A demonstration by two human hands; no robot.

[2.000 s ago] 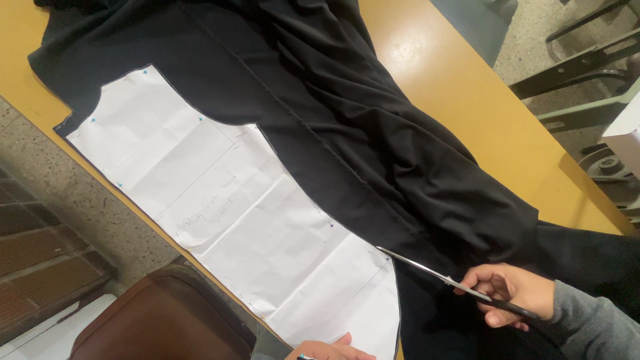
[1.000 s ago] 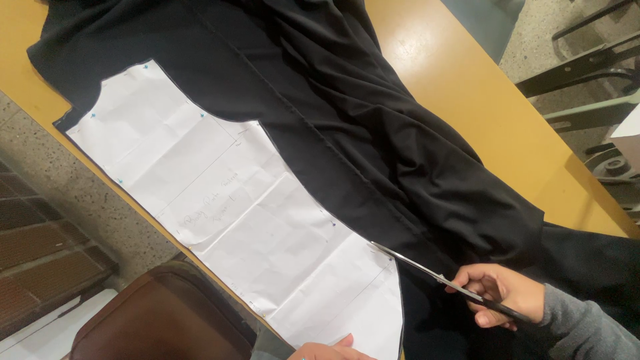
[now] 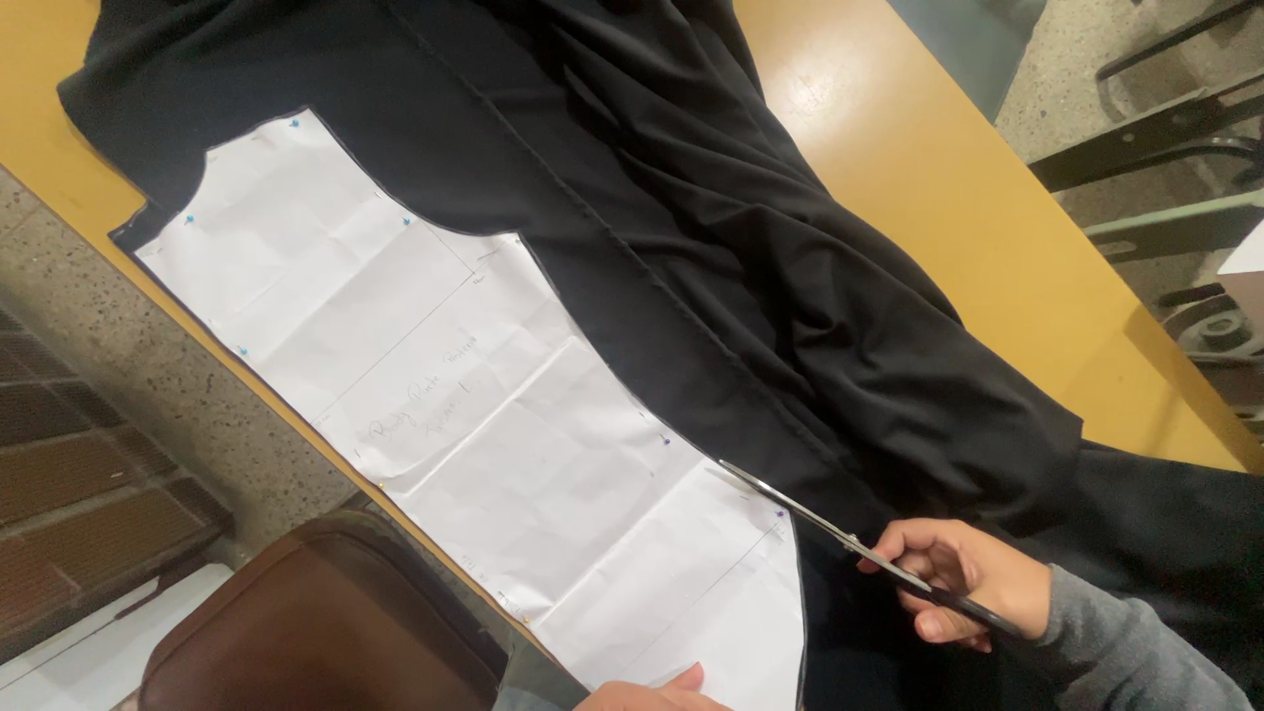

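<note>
A white paper sewing pattern (image 3: pixel 494 415), creased and bearing handwriting, lies pinned on black fabric (image 3: pixel 612 128) spread over a yellow table. Pins with coloured heads, such as a blue one (image 3: pixel 406 221), sit near its edges. My right hand (image 3: pixel 963 583) holds dark-handled fabric scissors (image 3: pixel 800 509), whose blades point up and left along the pattern's curved right edge. My left hand (image 3: pixel 652 696) is partly cut off at the bottom of the view, its fingers resting on the lower end of the paper; nothing is seen held in it.
The yellow table (image 3: pixel 889 128) runs diagonally under the cloth. A brown chair (image 3: pixel 326 622) stands close to its lower left edge, on a speckled floor (image 3: pixel 296 474). Dark metal parts (image 3: pixel 1136 138) and a wheel-like part (image 3: pixel 1215 331) are at the right, past the table's edge.
My right hand and the scissors have shifted slightly up and left along the pattern's edge. My left hand stays on the lower paper.
</note>
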